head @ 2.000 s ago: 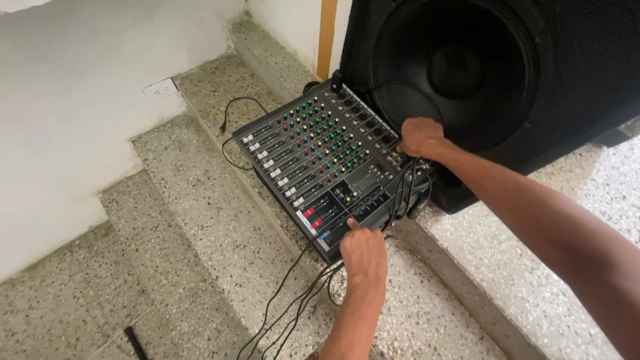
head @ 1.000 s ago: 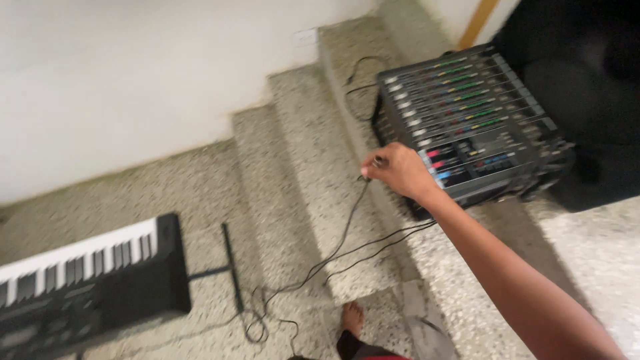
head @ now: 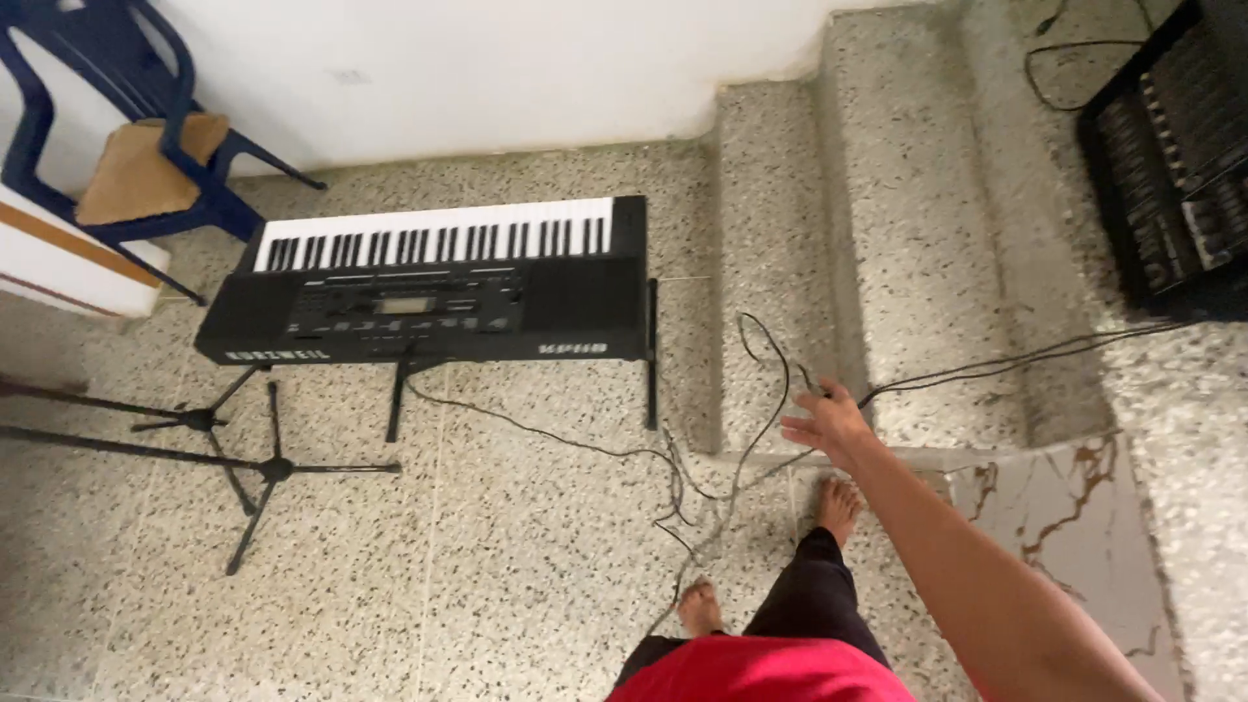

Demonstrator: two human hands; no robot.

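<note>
My right hand (head: 829, 424) reaches over the edge of the lower steps, fingers partly spread. Thin black cables (head: 1014, 361) run from the audio mixer (head: 1170, 166) at the right edge towards this hand and pass at or under it. A short dark cable piece shows by its fingertips; whether the fingers grip it is unclear. Left of the hand, a looped black cable (head: 786, 366) lies on the step and trails to the floor. A black electronic keyboard (head: 429, 283) rests on a stand at centre left, with a cable coming from beneath it. My left hand is out of view.
Two black tripod stands (head: 276, 470) (head: 200, 419) are on the speckled floor at left. A dark blue plastic chair (head: 185, 175) with a tan cushion (head: 151, 171) is by the wall. Speckled steps (head: 907, 195) rise to the right. My bare feet (head: 838, 507) are close to the loose cables.
The view has swung left, away from the mixer and speaker. My right hand, at the mixer with a cable a second ago, is now over the lower steps. My left hand has left the view.
</note>
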